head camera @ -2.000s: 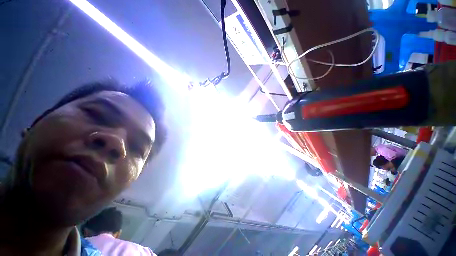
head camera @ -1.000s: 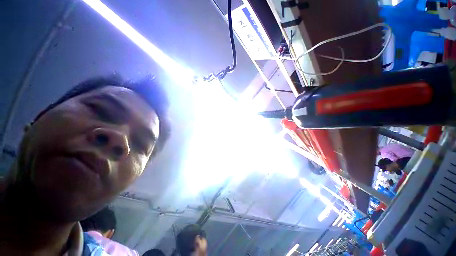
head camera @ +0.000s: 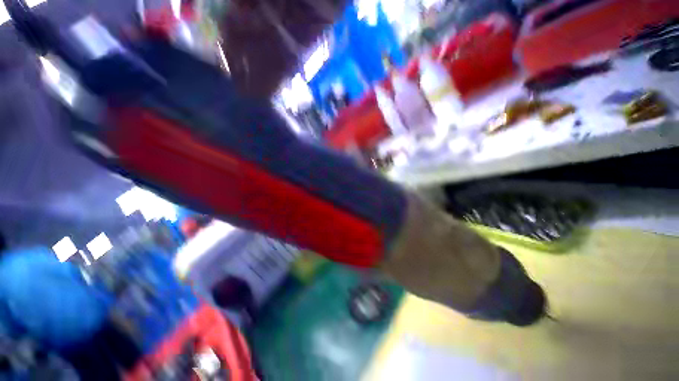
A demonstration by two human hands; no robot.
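The thick dark electric screwdriver [head camera: 246, 186] with a red grip hangs large across the left and middle of the picture, blurred. Its tan-grey nose [head camera: 447, 260] ends in a dark tip at the lower right, over the pale yellow mat [head camera: 625, 286]. A shallow small-parts box [head camera: 562, 239] with a yellow-green rim and dark shiny bits lies behind the mat. Neither my left hand nor my right hand is in the picture.
A white shelf [head camera: 514, 152] with small yellow-orange bits and white bottles [head camera: 409, 100] runs behind. Red bins [head camera: 480, 59] stand on it. The green bench top [head camera: 313, 320] shows at the lower middle. A red-rimmed container [head camera: 227, 327] and a blurred blue rounded shape [head camera: 52, 294] are lower left.
The view has swung from the ceiling and a person's face down to the bench. The screwdriver now slants down to the right, with its nose in view. The mat and shelf have come into view.
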